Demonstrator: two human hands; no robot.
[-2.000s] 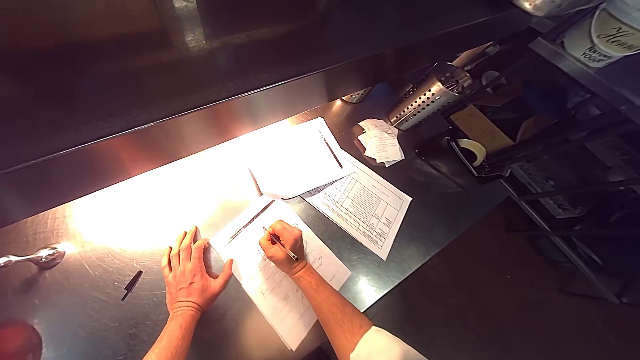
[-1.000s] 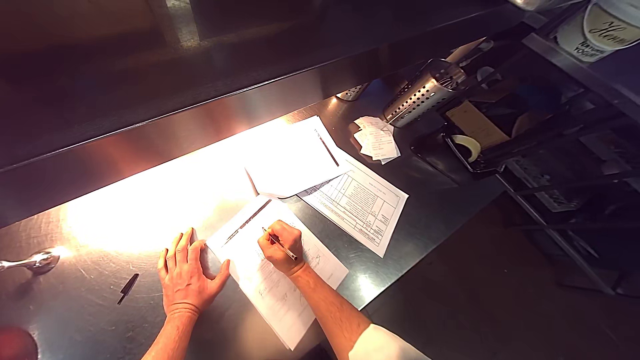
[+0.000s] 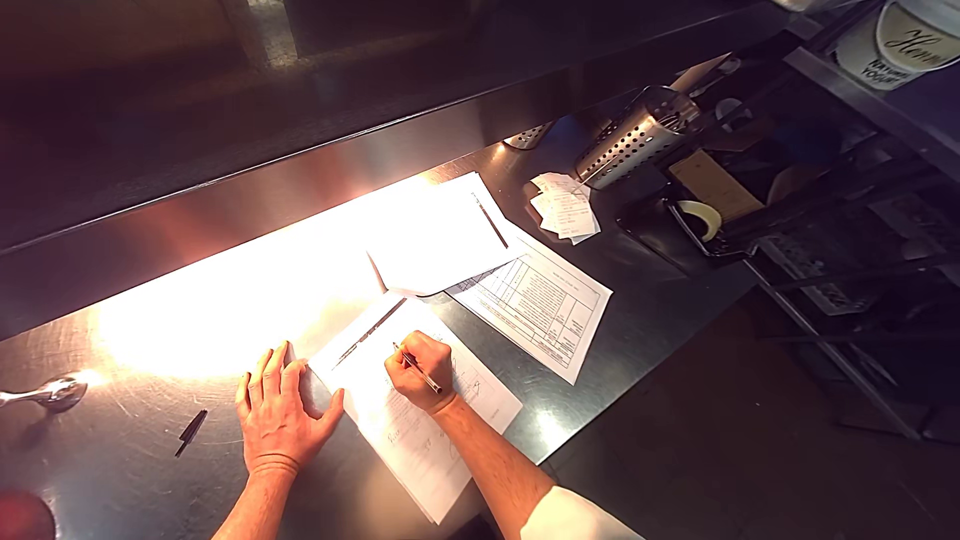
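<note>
My right hand (image 3: 422,372) holds a pen (image 3: 418,367) over a sheet of paper (image 3: 480,397) that bears print and handwriting. Flat on the steel counter (image 3: 330,495), with fingers spread, my left hand (image 3: 280,420) rests at the sheet's left edge and holds nothing. Left of it lies a black pen cap (image 3: 192,433). Beyond the written sheet is a brightly lit stack of white paper (image 3: 450,232), partly over a printed form (image 3: 555,307) with a table on it.
Small printed slips (image 3: 564,208) lie beside a perforated metal utensil holder (image 3: 637,139). A roll of tape (image 3: 701,217) sits near the counter's right edge. A metal utensil (image 3: 56,391) lies at far left. A yogurt tub (image 3: 896,45) stands on a shelf, upper right. A steel ledge (image 3: 360,157) overhangs the back.
</note>
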